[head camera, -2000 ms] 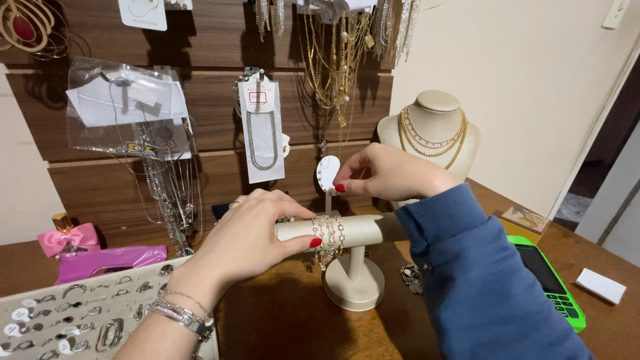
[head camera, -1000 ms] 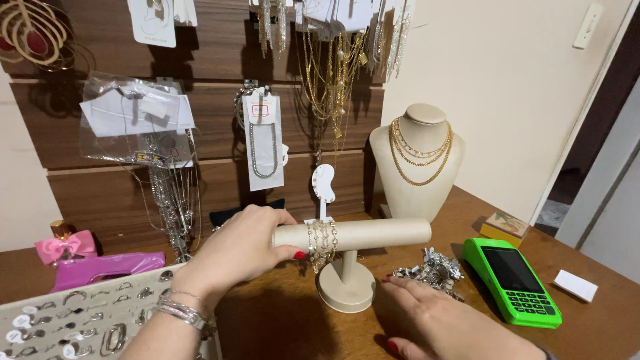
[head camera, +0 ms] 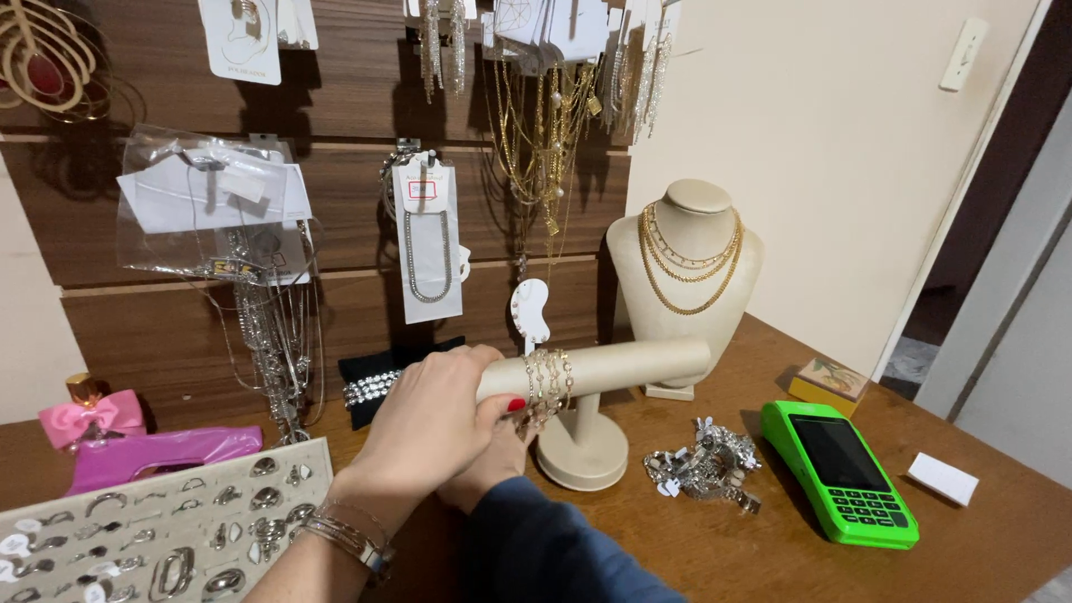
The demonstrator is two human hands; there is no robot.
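My left hand (head camera: 431,419), wearing bracelets, grips the left end of a cream T-bar bracelet stand (head camera: 636,365). Several gold chain bracelets (head camera: 548,381) hang around the bar just right of my thumb. Below the bar's left end, my right hand (head camera: 494,465) reaches in from the blue sleeve, close to the lower part of those bracelets; its fingers are mostly hidden behind my left hand. A pile of silver-coloured bracelets (head camera: 708,461) lies on the wooden table, right of the stand's round base.
A necklace bust (head camera: 691,293) stands behind the bar. A green card terminal (head camera: 842,473), a small box (head camera: 829,385) and a white card (head camera: 943,479) lie at right. A ring tray (head camera: 167,536) is at lower left. Jewellery hangs on the slatted wooden panel (head camera: 352,209).
My right hand was above the bar, then beside the silver pile, and is now under the bar's left end near the hanging bracelets. My left hand stays on the stand.
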